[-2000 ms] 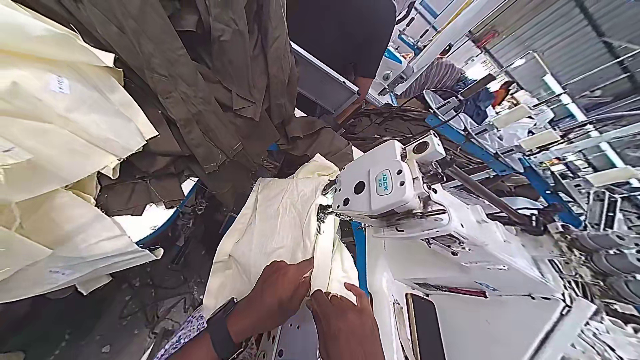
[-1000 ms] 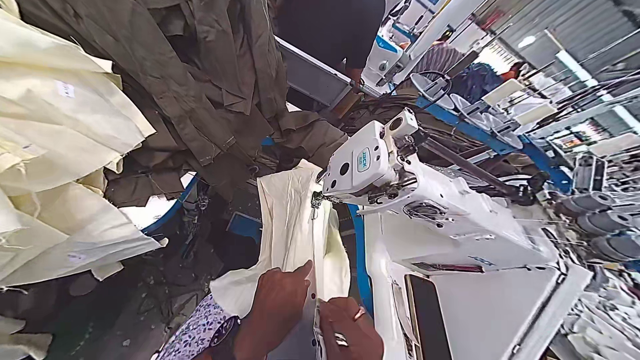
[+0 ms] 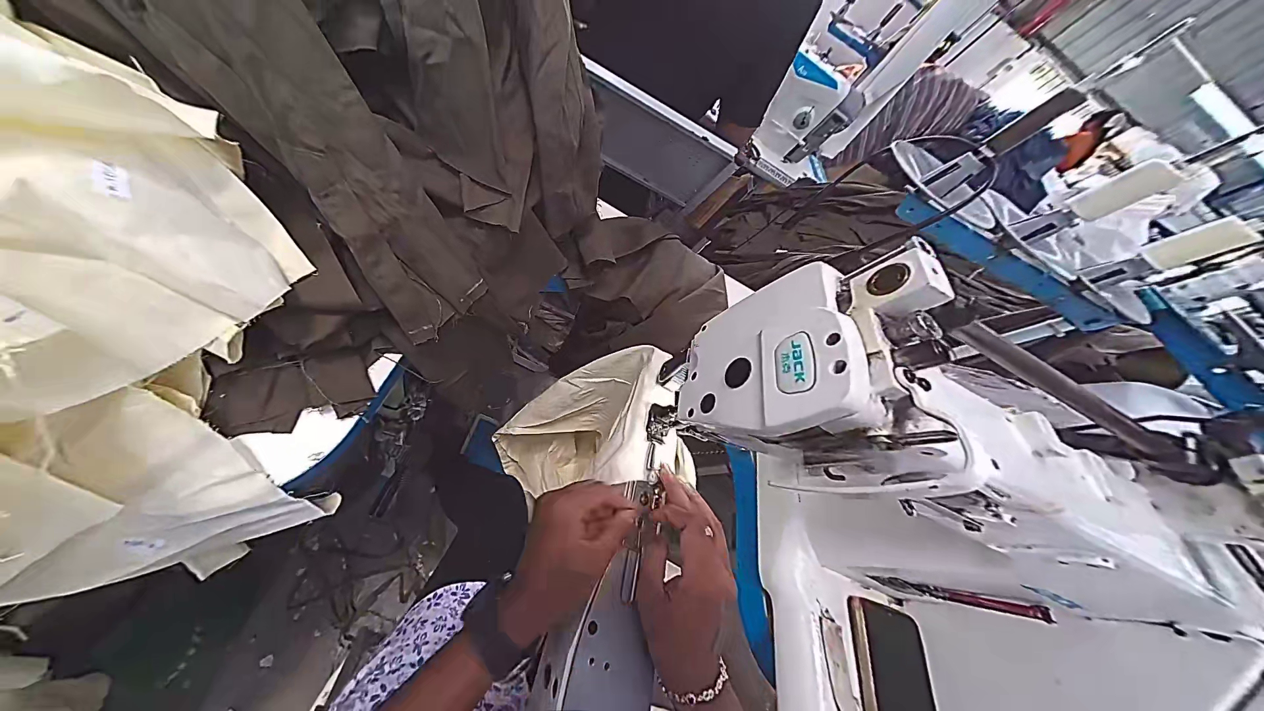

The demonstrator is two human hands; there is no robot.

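Note:
A white Jack sewing machine head (image 3: pixel 780 360) stands over a narrow metal bed (image 3: pixel 597 632) at the centre. Cream fabric (image 3: pixel 583 420) lies bunched under its needle area, on the far side of my hands. My left hand (image 3: pixel 573 538), with a dark watch on the wrist, has its fingertips at the fabric's near edge; whether they pinch it is hidden. My right hand (image 3: pixel 686 573), wearing a ring and a bracelet, is close beside it, fingers raised around small metal parts in front of the needle. The presser foot area is partly hidden by fabric.
Cream fabric pieces (image 3: pixel 128 296) hang at the left. Dark brown cloth (image 3: pixel 444 178) is heaped beyond the machine. A phone (image 3: pixel 889 657) and a red-handled tool (image 3: pixel 987 599) lie on the white machine table (image 3: pixel 1066 652). Another sewing machine (image 3: pixel 805 104) and a person in dark clothing (image 3: pixel 691 49) are farther back.
The cream fabric has moved away from me and bunched up past the needle, where it lay long toward me before. My hands have moved forward to the metal parts near the needle.

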